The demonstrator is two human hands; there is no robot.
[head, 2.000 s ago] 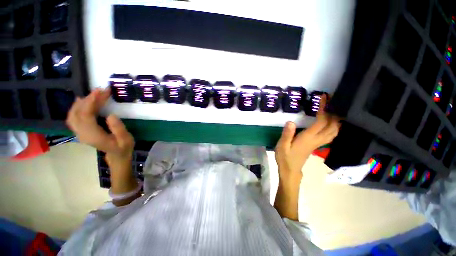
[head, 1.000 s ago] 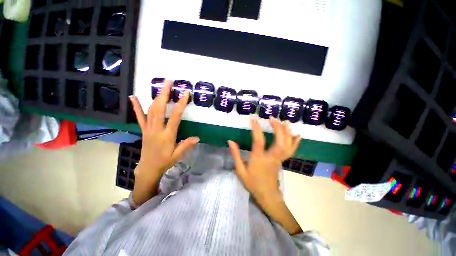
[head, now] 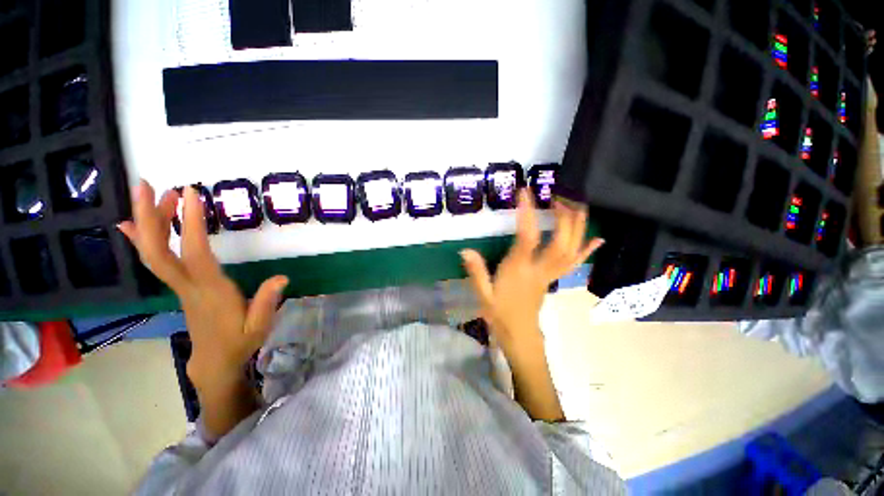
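Observation:
A row of several strapless smartwatches (head: 333,198) with lit screens lies along the near edge of the white board (head: 388,150). My left hand (head: 206,291) is spread at the row's left end, with fingertips over or on the leftmost watch. My right hand (head: 531,276) is spread at the right end, with fingertips just below or on the last watches. Neither hand grips anything. Whether the fingertips touch the screens I cannot tell.
A black foam strip (head: 330,92) and two black foam pads (head: 260,21) lie beyond the row. Foam trays stand at left (head: 118,145) and right (head: 669,208), the right one with colour-striped watches. A paper label (head: 635,298) hangs near the right tray. Another person's sleeve (head: 853,325) is at far right.
The view has shifted. My left hand stays at the left end of the row; my right hand has moved right along it to the last watches. The screens now show brighter, whiter blocks.

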